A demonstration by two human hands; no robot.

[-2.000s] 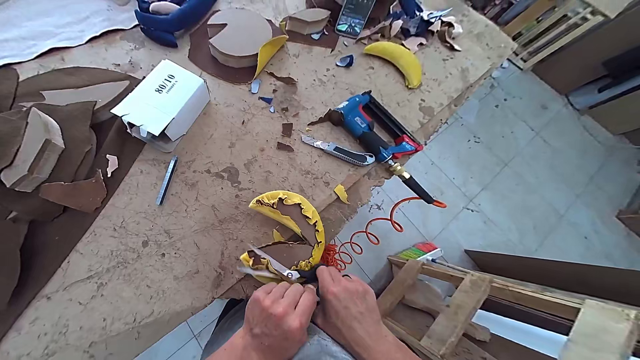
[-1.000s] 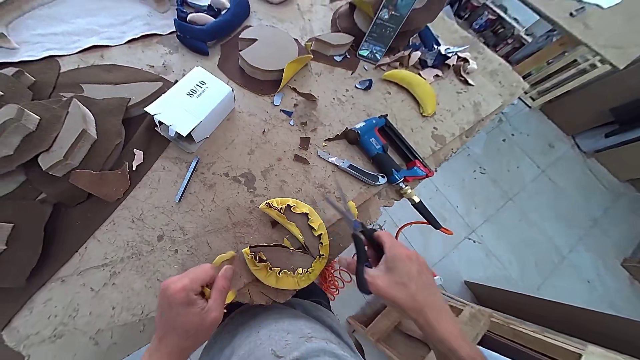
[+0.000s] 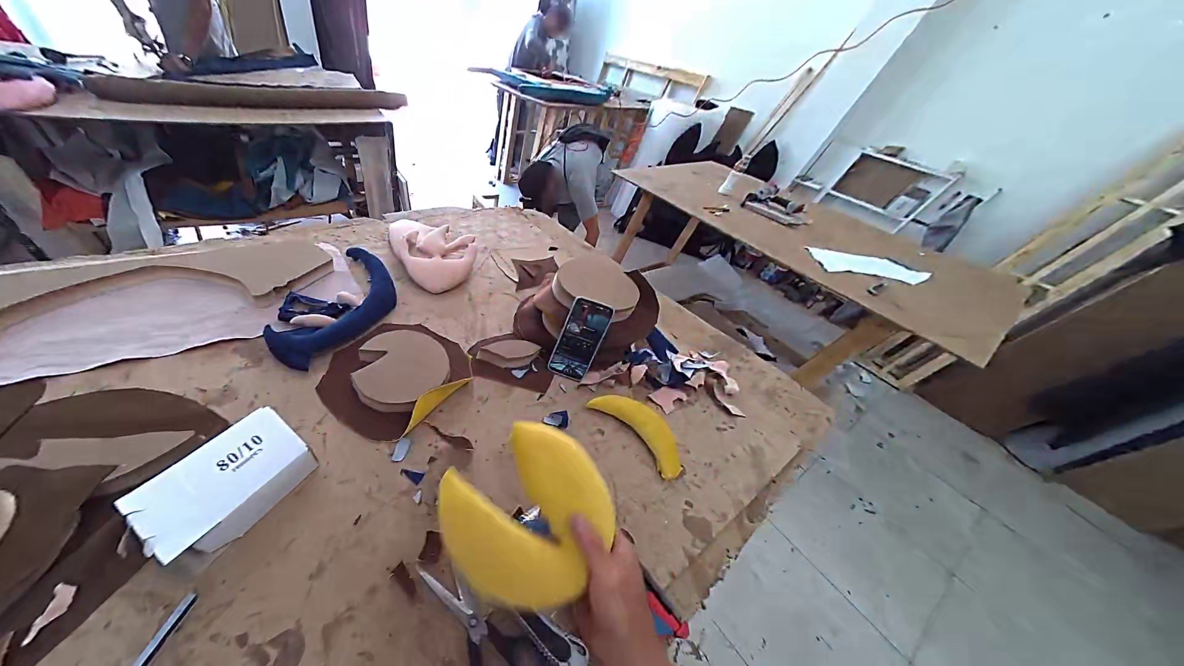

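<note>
My right hand (image 3: 615, 592) grips the right side of a yellow covered C-shaped piece (image 3: 527, 569), its smooth face up, above the worktable. Below it lie scissors (image 3: 462, 615) with parted blades, and a utility knife (image 3: 550, 638) close by, partly hidden by my hand. A red and dark part of the nail gun (image 3: 668, 618) shows beside my wrist. Beyond the piece rests a yellow crescent (image 3: 643, 430). My left hand is out of the frame.
The worktable (image 3: 305, 518) carries a white box (image 3: 217, 481), brown round pieces (image 3: 402, 370), a phone (image 3: 581, 339), a navy crescent (image 3: 365, 305), a pink piece (image 3: 433, 259) and scraps (image 3: 671, 393). People stand or bend near other tables (image 3: 832, 250) behind.
My right hand has let go of the scissors and now holds the yellow C-shaped piece, raised and turned smooth side up. My left hand has left the view. The view has tilted up.
</note>
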